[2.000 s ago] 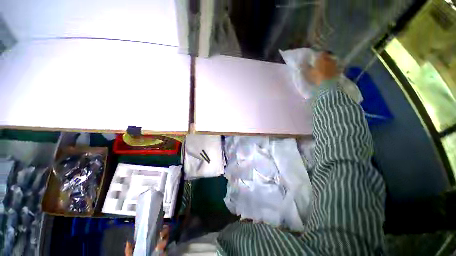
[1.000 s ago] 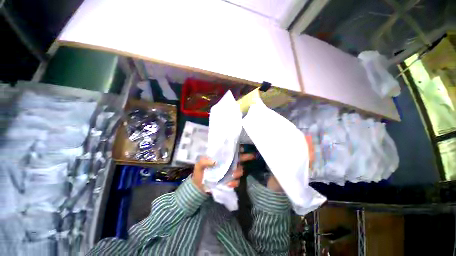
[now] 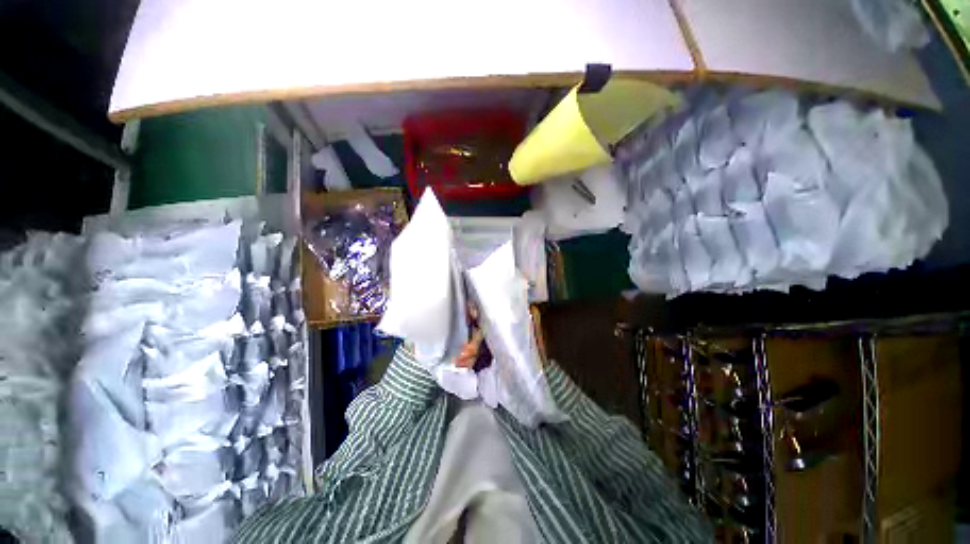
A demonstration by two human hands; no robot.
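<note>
Two pale, soft pouches are held up in front of me, the left pouch [image 3: 421, 287] and the right pouch [image 3: 508, 319], side by side with pointed tops. Fingers of my left hand [image 3: 469, 349] show between them, at the lower inner side of the left pouch. My right hand [image 3: 538, 332] is mostly hidden behind the right pouch; only a thin strip of finger shows at its outer edge. What is inside the pouches is hidden.
A brown carton [image 3: 315, 278] of glinting packets stands left. Behind are a red basket [image 3: 410, 159] and a hanging yellow sheet [image 3: 553, 147]. Whitish filled bags [image 3: 170, 372] lie left, more bags [image 3: 766, 202] right. A wire rack [image 3: 763, 425] with dark units is lower right.
The view has swung right and down. The two pouches are now closer together and upright, and the right one no longer slants far out. More of the wire rack shows.
</note>
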